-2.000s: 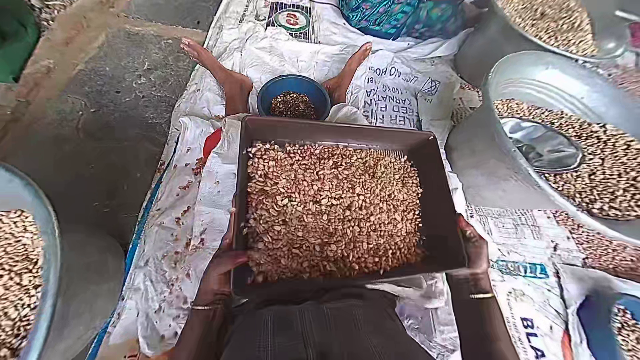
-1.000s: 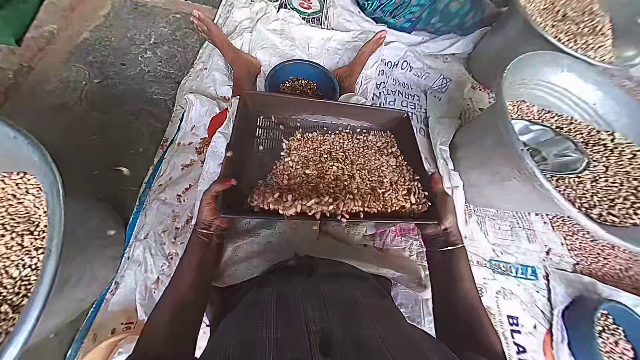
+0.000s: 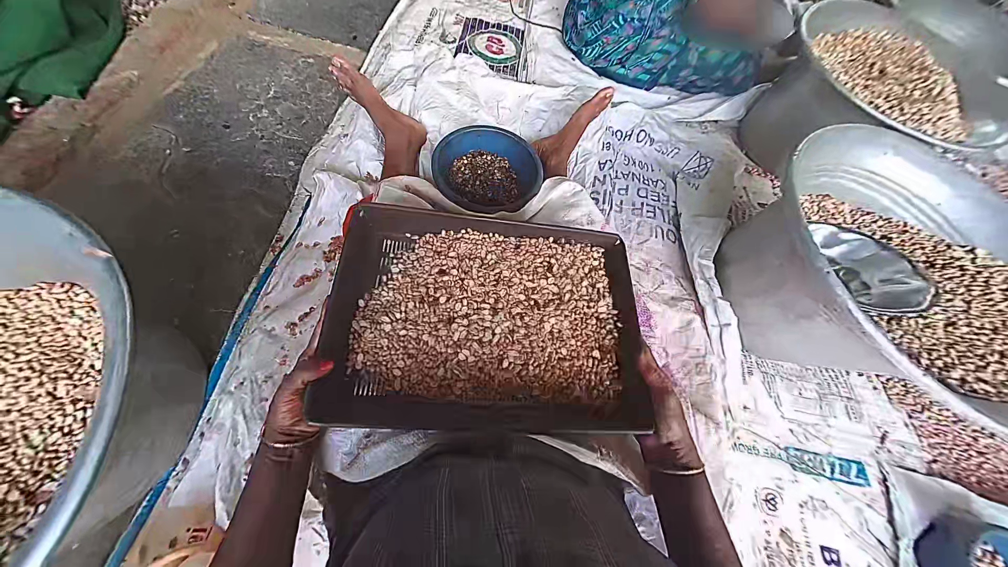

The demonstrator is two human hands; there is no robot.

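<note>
A dark brown rectangular tray with slotted openings (image 3: 480, 417) is held level over my lap. Shelled nuts or seeds (image 3: 488, 315) cover most of its bottom, with the slots showing along the left side. My left hand (image 3: 295, 394) grips the tray's left edge near its front corner, thumb over the rim. On the opposite edge, my right hand (image 3: 665, 405) holds the tray, its fingers partly hidden beneath. Just beyond the far rim, a blue bowl (image 3: 445, 177) containing small dark bits sits between my feet.
Large metal basins of nuts stand at left (image 3: 118, 315) and right (image 3: 803, 181), the right one with a metal dish (image 3: 874, 268) inside. Another basin (image 3: 811, 47) is behind it. Printed white sacks (image 3: 630, 181) cover the floor. A person in patterned blue cloth (image 3: 606, 47) sits at the top.
The nuts were heaped toward the tray's near edge one second ago and now spread over more of its bottom. Both hands have kept hold of the tray.
</note>
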